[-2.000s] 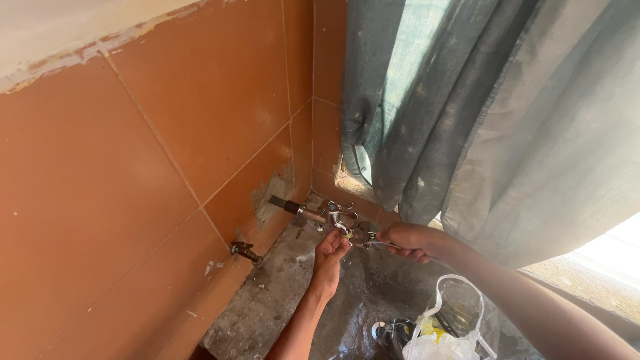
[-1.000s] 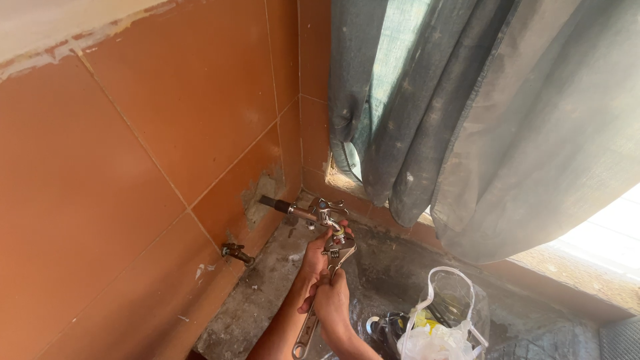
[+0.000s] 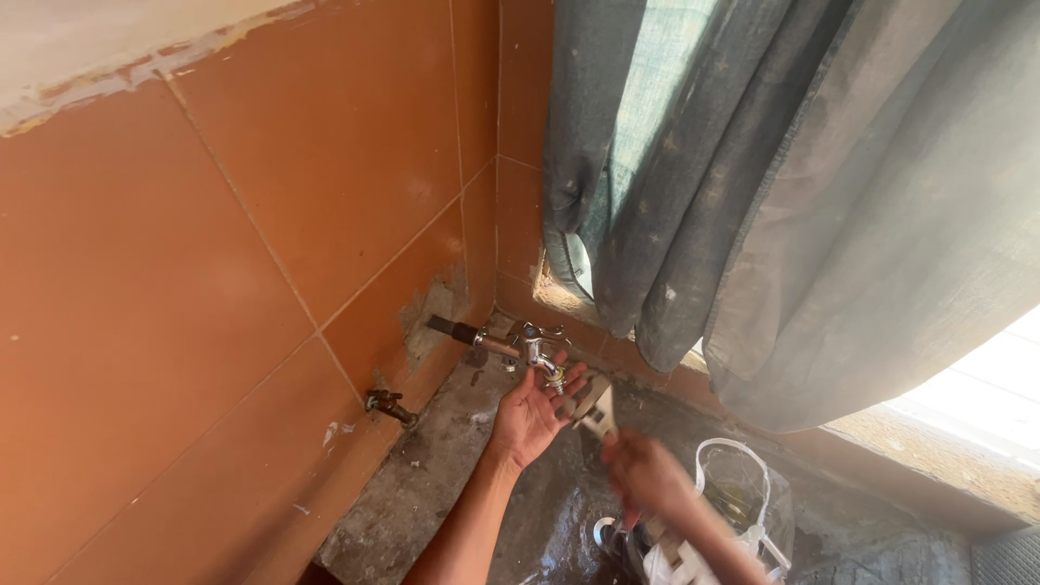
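Note:
A chrome tap (image 3: 532,341) sticks out from the tiled wall on a metal pipe piece (image 3: 497,344) and a dark pipe stub (image 3: 443,325). Its spout ends in a nozzle (image 3: 557,382) with a yellowish ring. My left hand (image 3: 528,414) is palm up, fingers spread around and under the nozzle; whether it touches the spout cannot be told. My right hand (image 3: 650,479), blurred, grips an adjustable wrench (image 3: 600,410), whose head is just right of the left fingertips, apart from the nozzle.
An old brass valve (image 3: 392,406) juts from the wall at lower left. A grey curtain (image 3: 682,203) hangs at the right. A clear plastic bag with white handles (image 3: 764,487) and other items stands on the concrete floor (image 3: 431,479), partly behind my right arm.
The wrench, on the spout's end a second ago, is now off it to the right with my right hand. My left hand has opened out beneath the nozzle.

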